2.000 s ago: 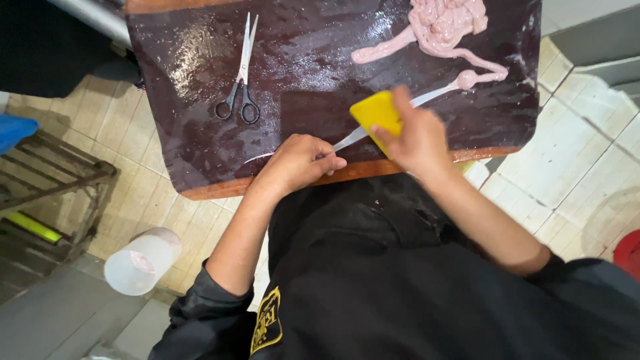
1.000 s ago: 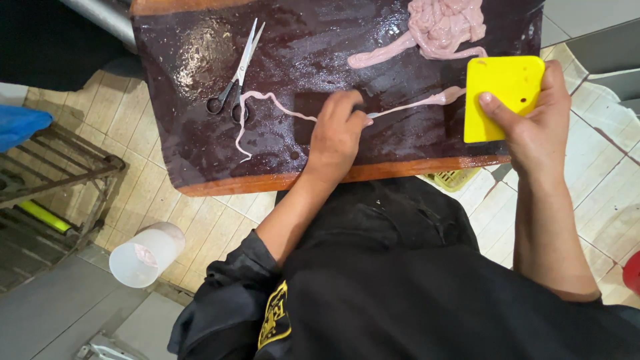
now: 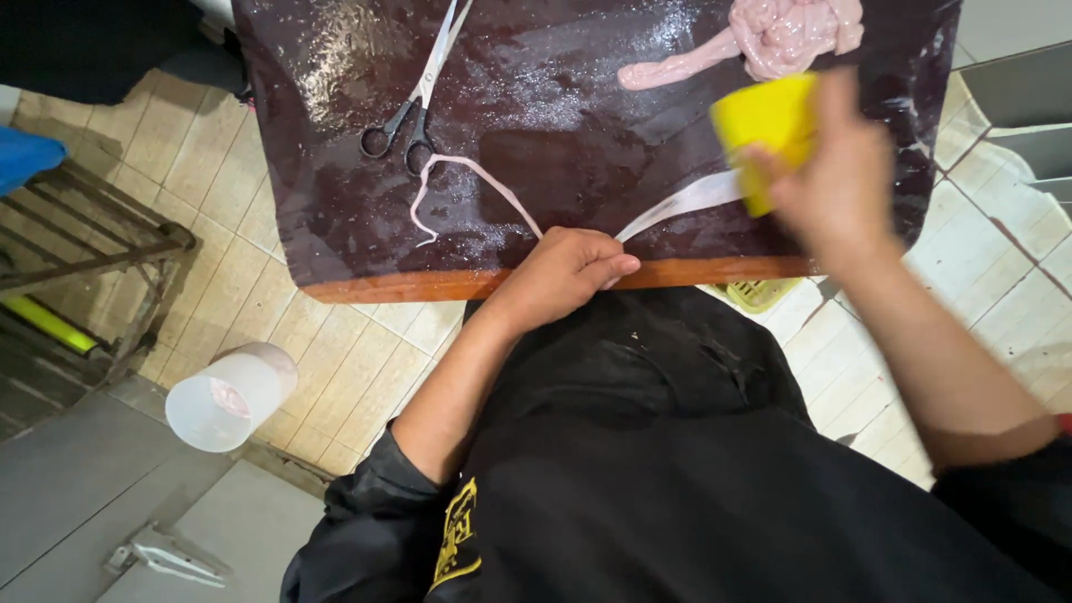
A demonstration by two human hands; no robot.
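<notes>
My left hand [image 3: 578, 272] is closed on a long pale strip of casing [image 3: 682, 198] at the near edge of the dark table [image 3: 553, 176]. A thin pink end of the strip trails left from that hand, up to the scissors' handles. My right hand [image 3: 837, 176], blurred, grips a yellow plastic scraper [image 3: 766, 126] over the strip's wide, whitish part. A heap of pink, wet casing [image 3: 783, 38] lies at the far right, with one length stretching left. Metal scissors [image 3: 427, 79] with black handles lie at the left, their blades slightly apart.
A translucent plastic container [image 3: 230, 398] with something pinkish inside stands on the tiled floor at the lower left. Beyond it is a metal rack [image 3: 92, 243] holding a blue item. A yellow-green basket [image 3: 758, 293] shows below the table's wooden edge.
The right hand has moved left with the scraper, back over the strip. The left hand is now at the table's near edge. The strip right of it looks wider and flatter.
</notes>
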